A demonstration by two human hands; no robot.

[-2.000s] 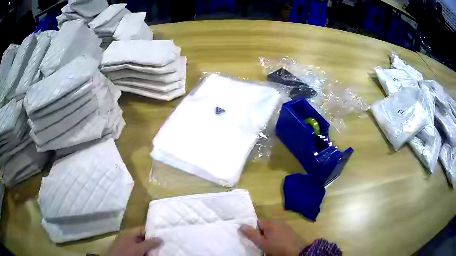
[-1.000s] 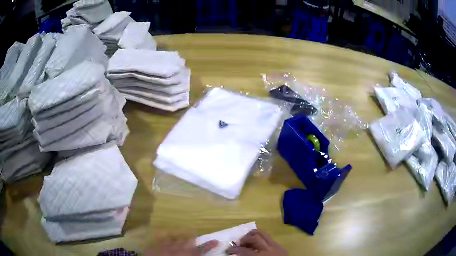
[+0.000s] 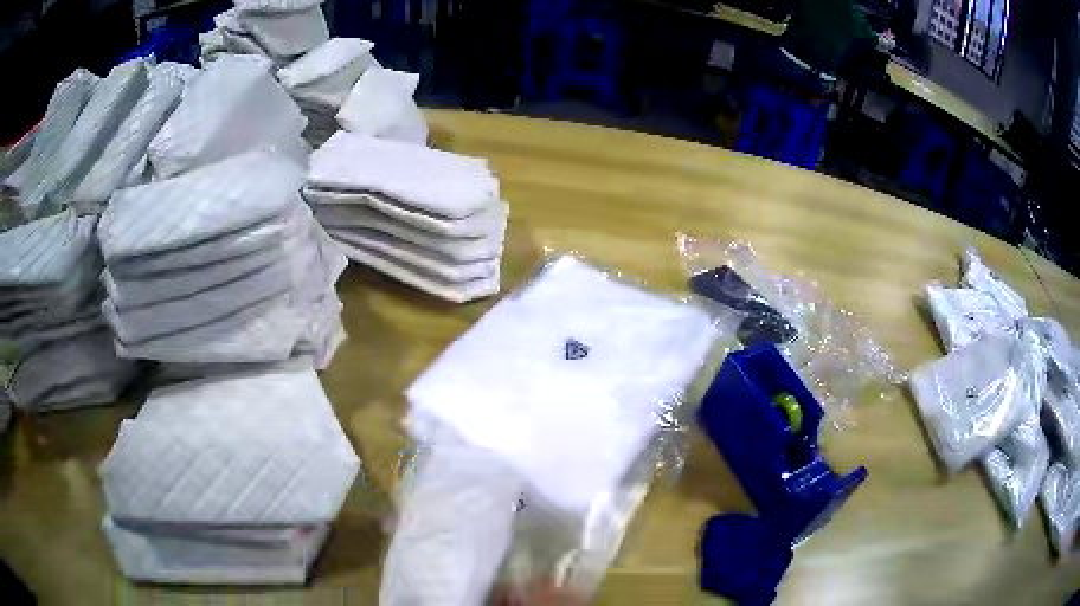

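A folded white quilted piece [image 3: 448,527] is at the bottom centre, blurred, overlapping the near left corner of the stack of empty polybags [image 3: 569,379]. Clear plastic film [image 3: 569,550] shows to the right of the piece. A small blurred part of a hand, seemingly my right hand [image 3: 542,592], is cut off by the bottom edge beside the piece; its grip cannot be seen. My left hand is not in view. The blue tape dispenser [image 3: 758,438] stands right of the bags, with a dark-blue flat piece [image 3: 744,556] at its near end.
Stacks of folded white quilted pieces [image 3: 207,255] fill the left of the table [image 3: 616,166]. Packed bags [image 3: 971,397] are heaped at the far right. A dark object [image 3: 744,302] lies in crumpled film behind the dispenser. A person [image 3: 829,36] and blue stools are beyond the table.
The view has shifted, with the table items lower and further right. The folded piece has moved from the near edge up against the bag stack. My hands have mostly left the picture.
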